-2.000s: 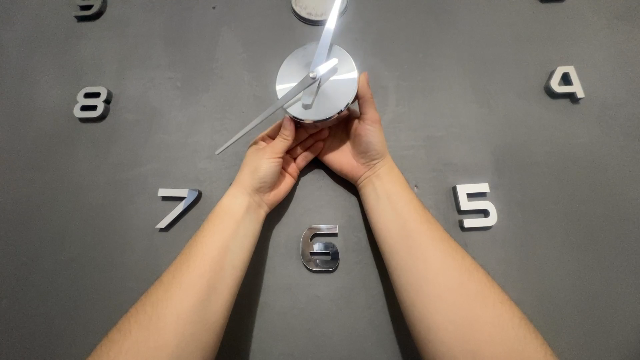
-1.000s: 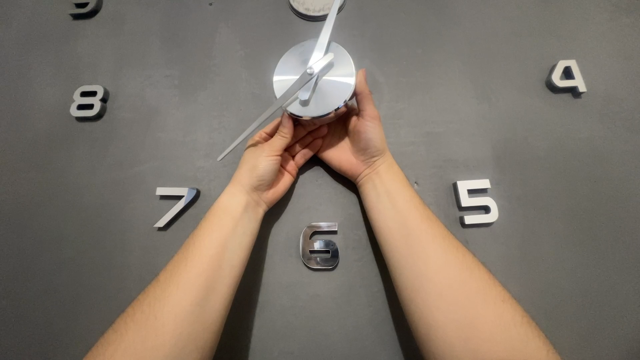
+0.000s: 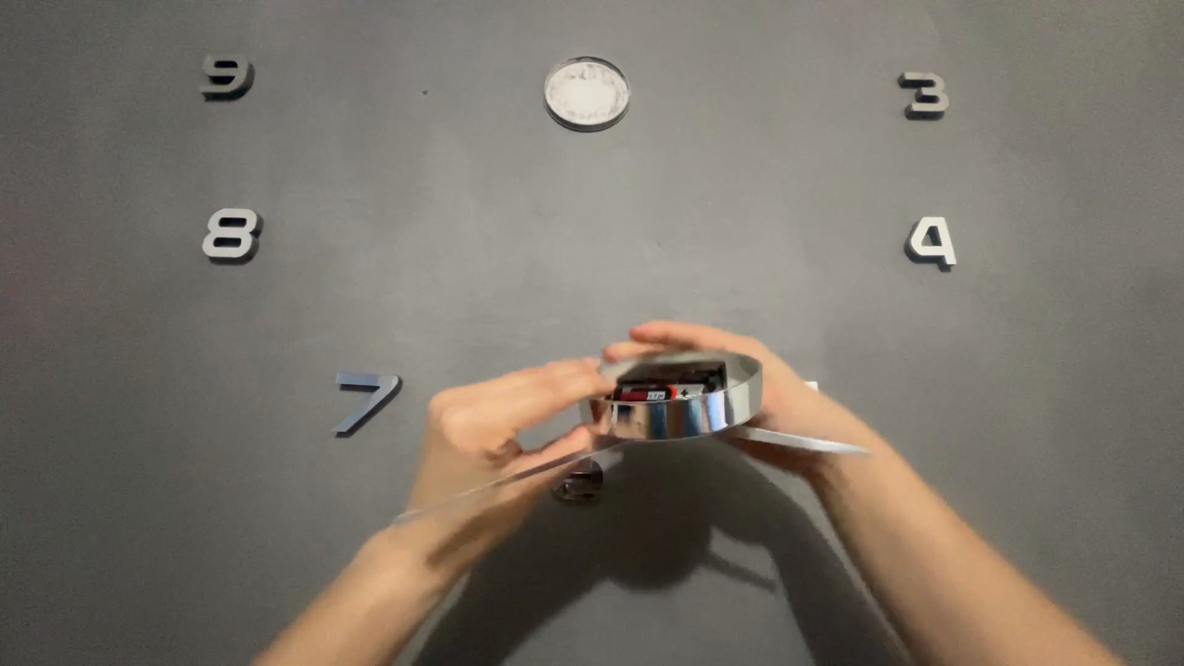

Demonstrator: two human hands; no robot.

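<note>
Both hands hold a round chrome clock body (image 3: 684, 414) away from the grey wall, its hollow back tilted up. Inside the rim a dark clock movement shows, with a red and black battery (image 3: 645, 394) in it. My left hand (image 3: 499, 425) grips the left side of the rim, partly blurred. My right hand (image 3: 786, 398) wraps round the right side and back edge. Two silver clock hands point down and outward: a long one (image 3: 518, 476) crosses my left wrist, a shorter one (image 3: 805, 442) reaches over my right wrist. The clock's front face is hidden.
A round mount with a whitish centre (image 3: 586, 93) is on the wall above. Metal numerals stand around it: nine (image 3: 227, 77), eight (image 3: 231, 233), seven (image 3: 365, 402), three (image 3: 925, 95) and four (image 3: 932, 242). A six (image 3: 580, 483) is partly covered below the clock.
The clock body has come off the spot below the round mount and turned, so its back and battery now show instead of its face. The view has shifted upward.
</note>
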